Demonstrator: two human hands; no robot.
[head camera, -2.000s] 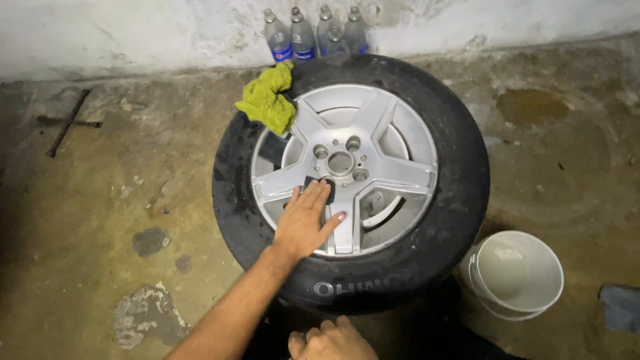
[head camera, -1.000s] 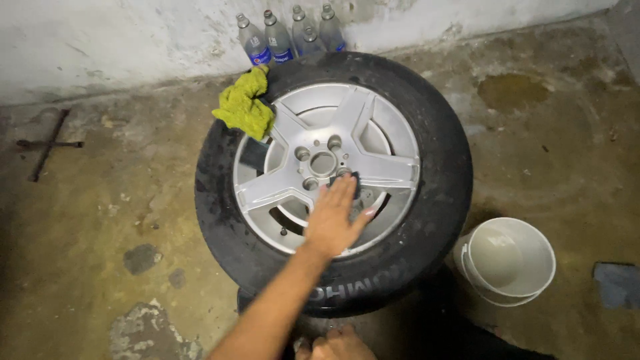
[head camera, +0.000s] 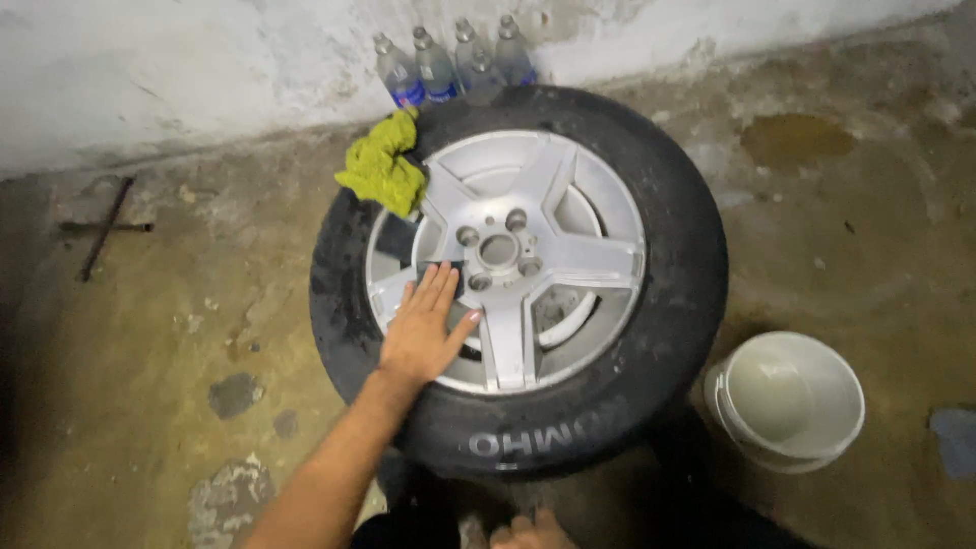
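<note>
An alloy wheel (head camera: 557, 206) with a black Kumho tyre (head camera: 679, 305) lies flat, face up. My left hand (head camera: 423, 328) is palm down on it, its fingers pressing a small dark sheet (head camera: 450, 268), which looks like sandpaper, against a spoke left of the hub hole. My right hand (head camera: 532, 531) shows only in part at the bottom edge, below the tyre, with its fingers curled; whether it holds anything is hidden. A yellow-green cloth (head camera: 385, 164) is draped over the tyre's upper left. Beneath it, another dark patch (head camera: 396, 238) shows at the rim.
Several plastic bottles (head camera: 436, 69) stand by the wall behind the tyre. To the right is a white bucket (head camera: 793, 396) with cloudy liquid in it. A cross-shaped lug wrench (head camera: 107, 227) lies on the floor at left, and a grey-blue piece (head camera: 957, 442) lies at the right edge.
My left hand has moved left over the wheel with the dark sheet, from below the hub to the spoke at its left. The right hand stays low at the bottom edge.
</note>
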